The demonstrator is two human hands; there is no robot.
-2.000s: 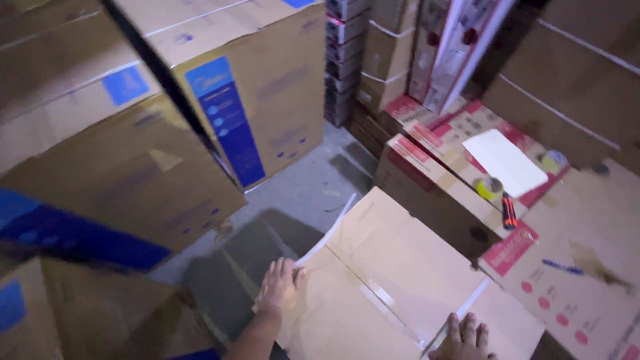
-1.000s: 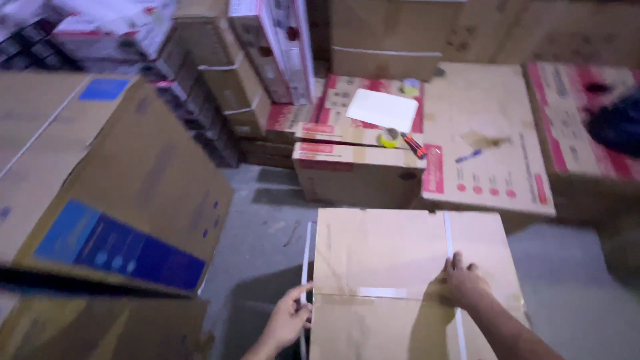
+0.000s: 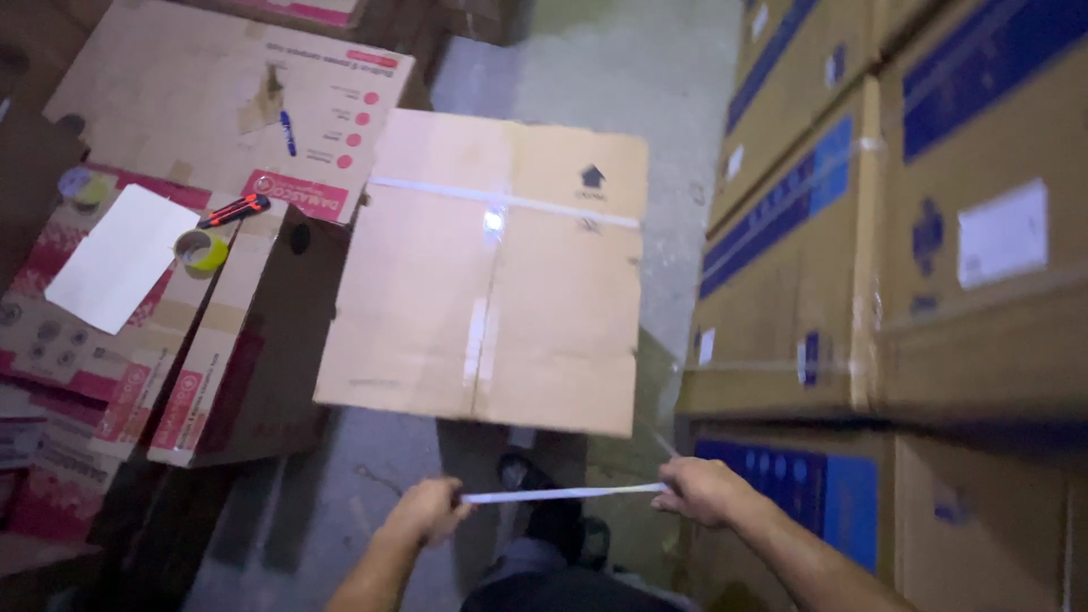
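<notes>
Between my two hands a white packing strap (image 3: 561, 494) is stretched taut, in front of the near edge of a cardboard box (image 3: 561, 340). My left hand (image 3: 432, 508) is closed on one end of the stretch. On the other end my right hand (image 3: 699, 493) is closed, with a bit of strap running up from it toward the box. Another white strap (image 3: 442, 193) lies across the far part of the box top, and clear tape runs along the middle seam. The box's underside is hidden.
At left, printed cartons (image 3: 229, 340) carry a white sheet (image 3: 123, 259), a red and black box cutter (image 3: 235, 210), a yellow tape roll (image 3: 201, 250) and a blue marker (image 3: 288, 133). Large stacked cartons (image 3: 782, 314) stand at right. My shoes are on the floor below the strap.
Both hands have left the box top and now hold a strap stretched between them. The view has swung round strongly, to the box's other side.
</notes>
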